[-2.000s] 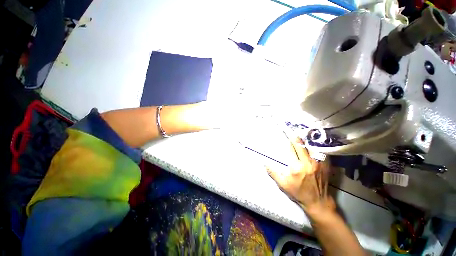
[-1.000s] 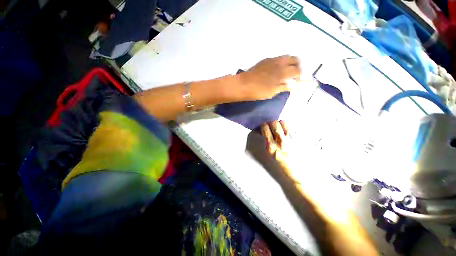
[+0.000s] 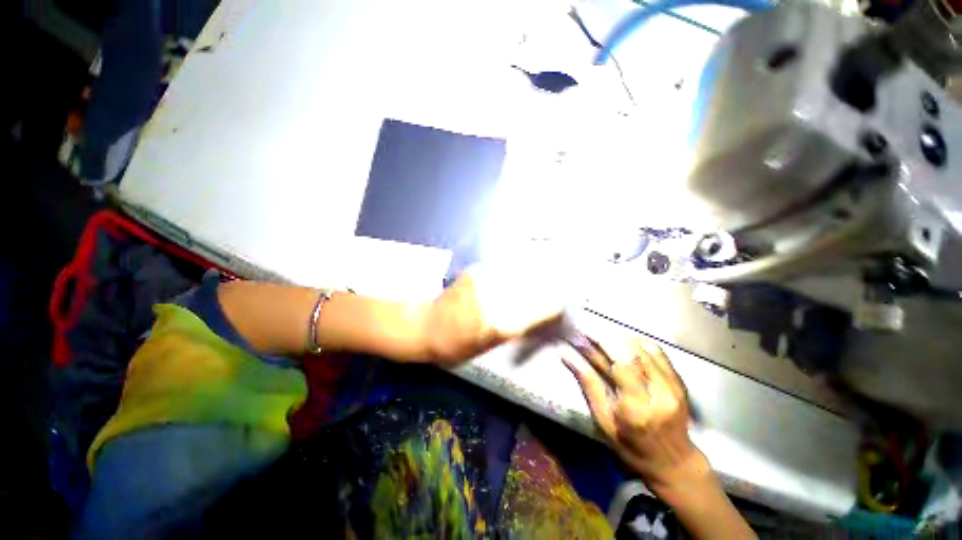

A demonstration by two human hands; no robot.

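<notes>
A dark navy square of fabric, maybe a stack, [image 3: 433, 188] lies flat on the white table, left of the machine. A small dark blue part of another fabric piece [image 3: 462, 264] shows just above my left hand; the rest is washed out by the lamp. My left hand [image 3: 469, 322] is near the table's front edge, its fingertips pinching the piece's blurred edge. My right hand [image 3: 641, 406] meets it from the right, thumb and fingers on the same edge. The presser foot area [image 3: 715, 248] is above and right of both hands, apart from them.
The off-white sewing machine head [image 3: 770, 127] fills the upper right. A blue tube [image 3: 643, 19] curves behind it. Dark-edged sewn pieces [image 3: 551, 81] lie beyond the needle. A red-rimmed basket of dark cloth [image 3: 79, 253] is at lower left.
My hands have moved from the dark squares to the table's front edge, with a fabric piece between them. The view has swung back right, bringing the machine head into fuller view.
</notes>
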